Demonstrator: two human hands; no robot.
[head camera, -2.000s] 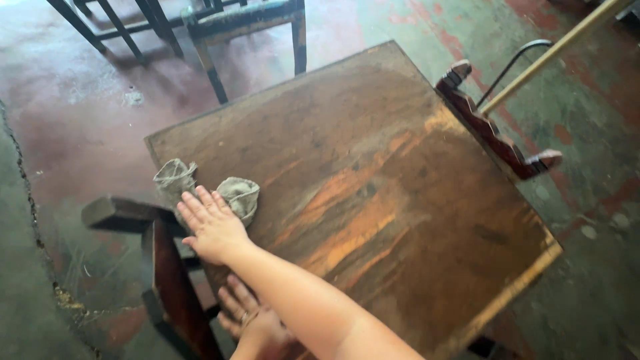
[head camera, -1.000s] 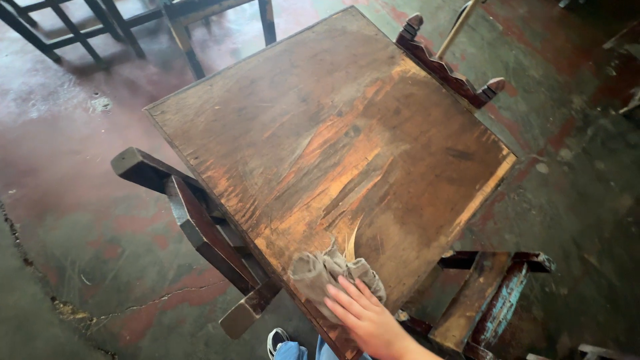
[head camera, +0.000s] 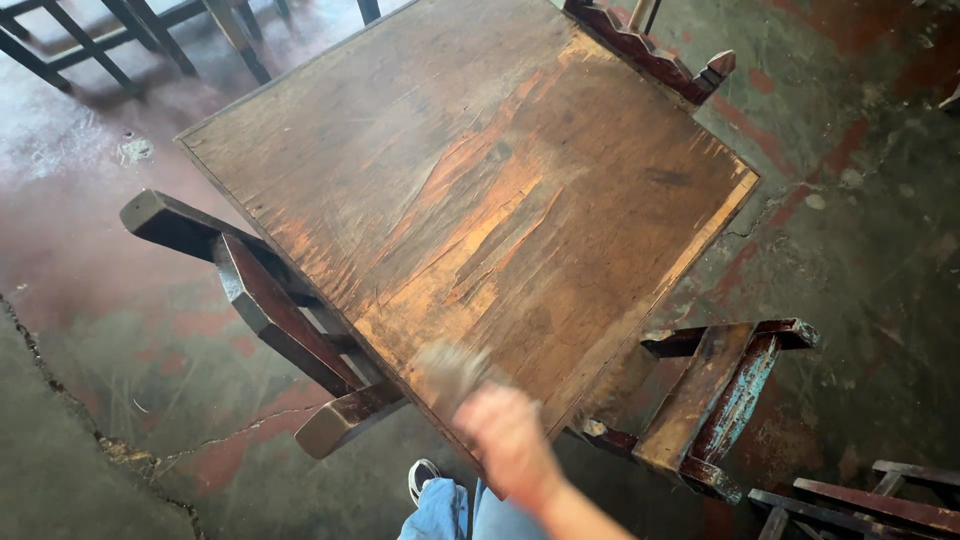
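A square wooden table (head camera: 622,247) with worn, splintered veneer fills the middle of the view. Over its near corner is my right hand (head camera: 506,435), blurred by motion, its fingers closed on a grey cloth (head camera: 454,367). The cloth is blurred too, and whether all of it lies on the tabletop I cannot tell. My left hand is out of view.
A dark wooden chair (head camera: 285,322) stands against the table's left side, another chair with peeling blue paint (head camera: 739,397) at the lower right, and a carved chair back (head camera: 652,52) at the far right edge. Dark furniture legs (head camera: 157,37) are at the upper left. The concrete floor (head camera: 90,360) is cracked.
Two seconds ago both hands were at the table's left side, near the grey cloth. One second ago my right hand lay on the bunched cloth near the front corner; the left had left the view.
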